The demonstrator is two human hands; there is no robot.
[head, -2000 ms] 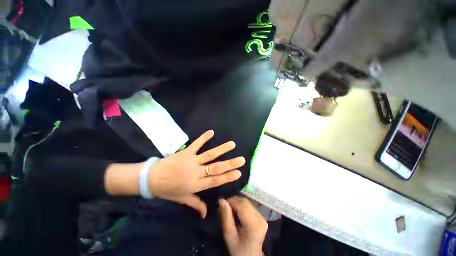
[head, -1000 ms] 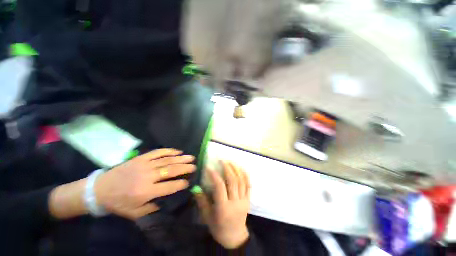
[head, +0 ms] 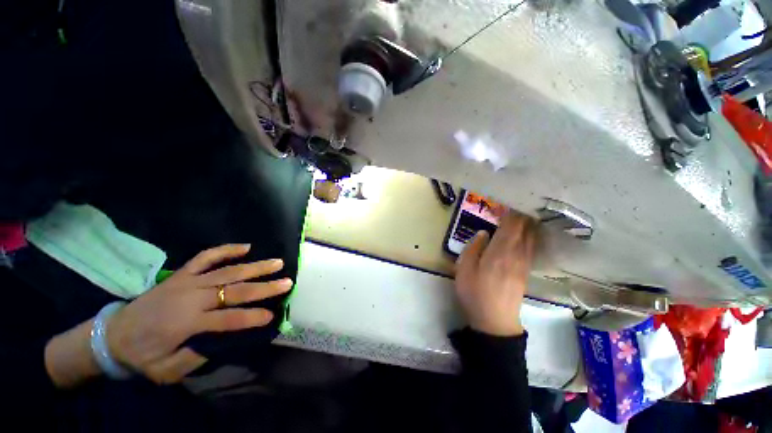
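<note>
The black garment panel (head: 228, 186) lies under the machine head, with a thin green strip (head: 302, 241) along its right edge. My left hand (head: 199, 313) lies flat on the panel near its front corner, fingers spread, holding nothing. A pale green piece (head: 97, 245) lies on the black cloth beyond the left wrist. The smartphone (head: 474, 221) lies on the beige bed with its screen lit. My right hand (head: 499, 271) is over the phone's right side, under the machine arm. Its fingertips are blurred, and I cannot tell whether they grip the phone.
The off-white sewing machine arm (head: 525, 127) spans the upper right. A brownish block (head: 326, 190) sits near the presser foot area. A slim black tool (head: 443, 191) lies left of the phone. A blue-purple tissue pack (head: 616, 364) and a red plastic bag (head: 698, 338) are at the right.
The view has swung to the right. My right hand has left the garment's green edge and moved across to the phone. My left hand stays on the black panel.
</note>
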